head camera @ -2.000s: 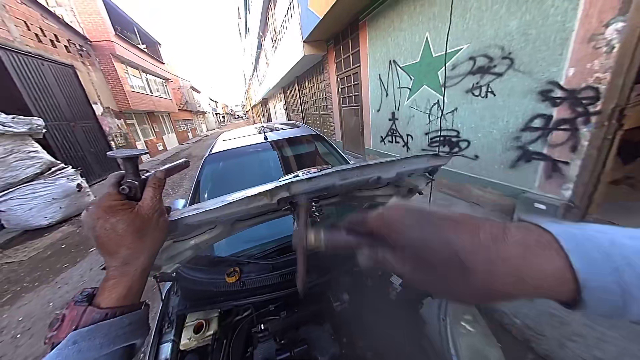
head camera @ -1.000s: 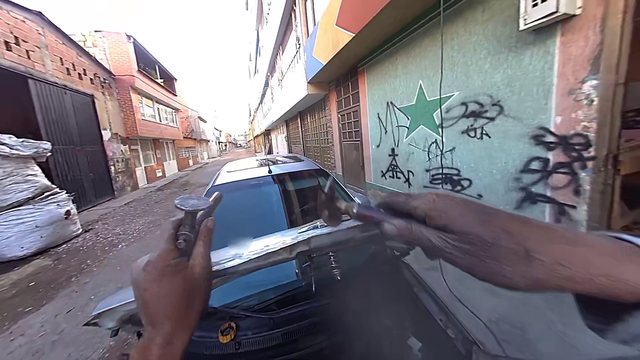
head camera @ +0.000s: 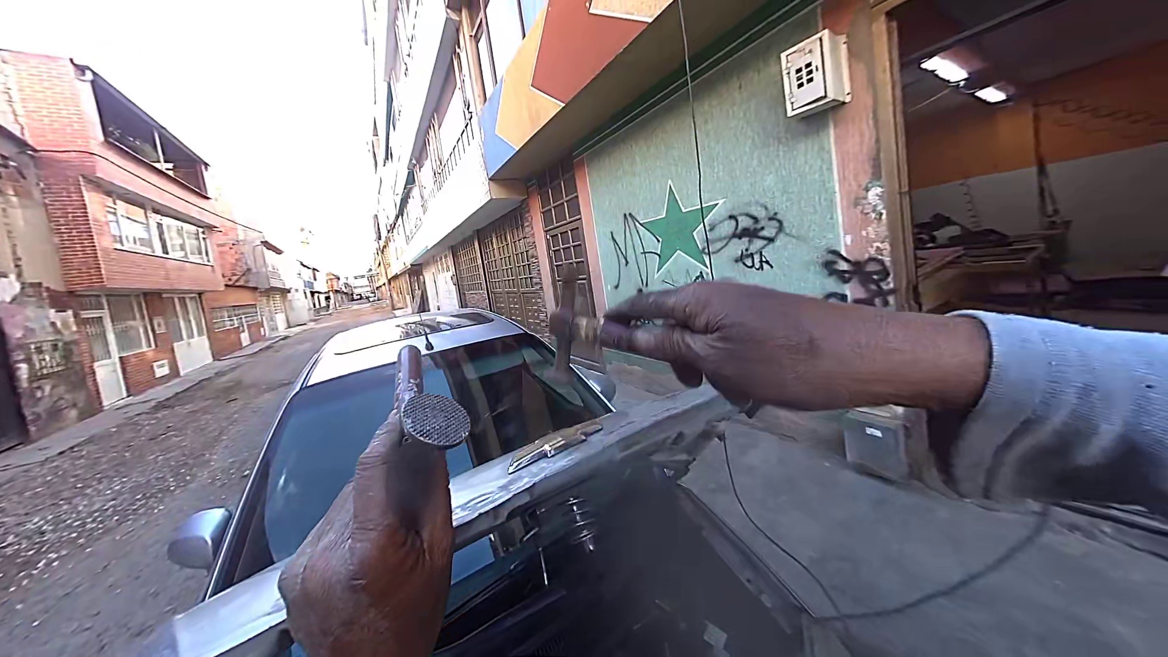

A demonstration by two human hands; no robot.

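Note:
My left hand (head camera: pixel 379 538) is closed round a metal hammer-like tool with a round, cross-hatched face (head camera: pixel 436 421), which points toward me. In my right hand (head camera: pixel 721 342) is the handle of a hammer; its narrow, blurred head (head camera: pixel 566 324) hangs over the windshield side of the car. Below both hands lies the front edge of the raised car hood (head camera: pixel 630 438), its silver paint worn along the edge. A chrome-like piece (head camera: pixel 558 444) shows on that edge. Under the hood the engine bay is dark and blurred.
The silver car's windshield (head camera: pixel 365 438) and side mirror (head camera: pixel 199 538) are beyond the hood. A thin cable (head camera: pixel 776 538) hangs down and runs across the pavement at the right. A green wall with a star (head camera: pixel 680 230), a grey box (head camera: pixel 876 443) and an open doorway stand at the right.
The left-hand tool's round face has turned toward me. My right hand still holds the hammer, now lifted above the hood edge. The view has swung up and to the right.

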